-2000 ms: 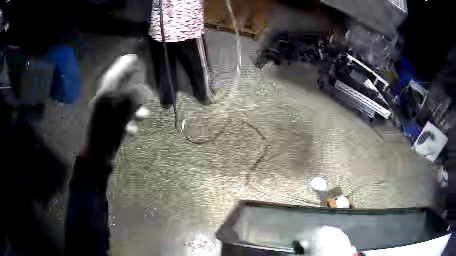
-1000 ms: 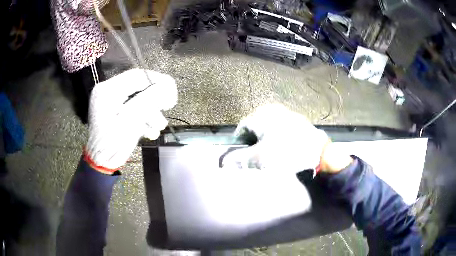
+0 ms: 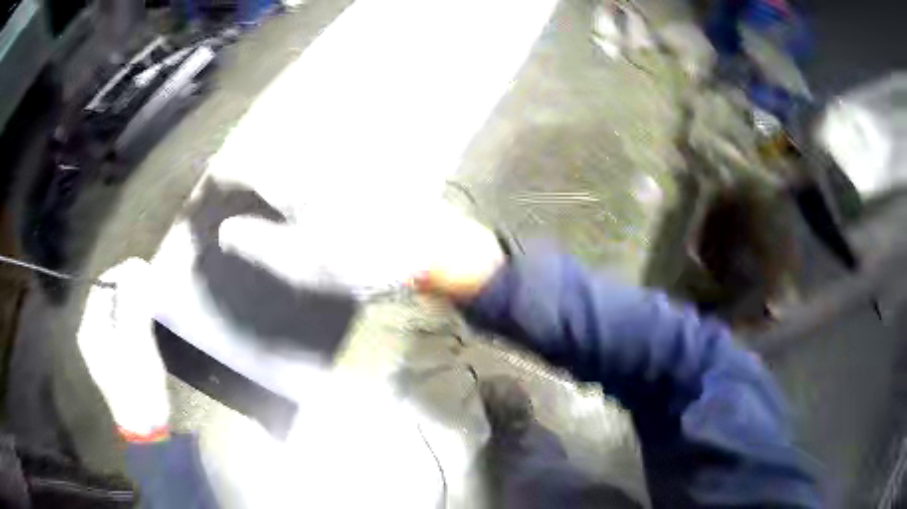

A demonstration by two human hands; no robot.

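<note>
The long housing (image 3: 398,89) glares white and runs diagonally from the top middle towards the lower left. A dark strip shows beside it near my left hand. My left hand (image 3: 124,348), in a white glove with a red-orange cuff, is at the left with its fingers closed around a thin pale line (image 3: 45,268). My right hand (image 3: 348,244), gloved, reaches across the housing face and casts a dark shadow on it. Glare hides its fingers, so its grip and contact are unclear.
Metal parts (image 3: 164,94) lie on the floor at the upper left. Blurred clutter with blue items (image 3: 766,50) is at the upper right. A round white thing (image 3: 855,144) is at the right edge. Speckled floor (image 3: 567,149) shows right of the housing.
The view has swung right, and the housing now appears diagonal instead of level. The person in the patterned top has left the view. My left hand appears lower and further left.
</note>
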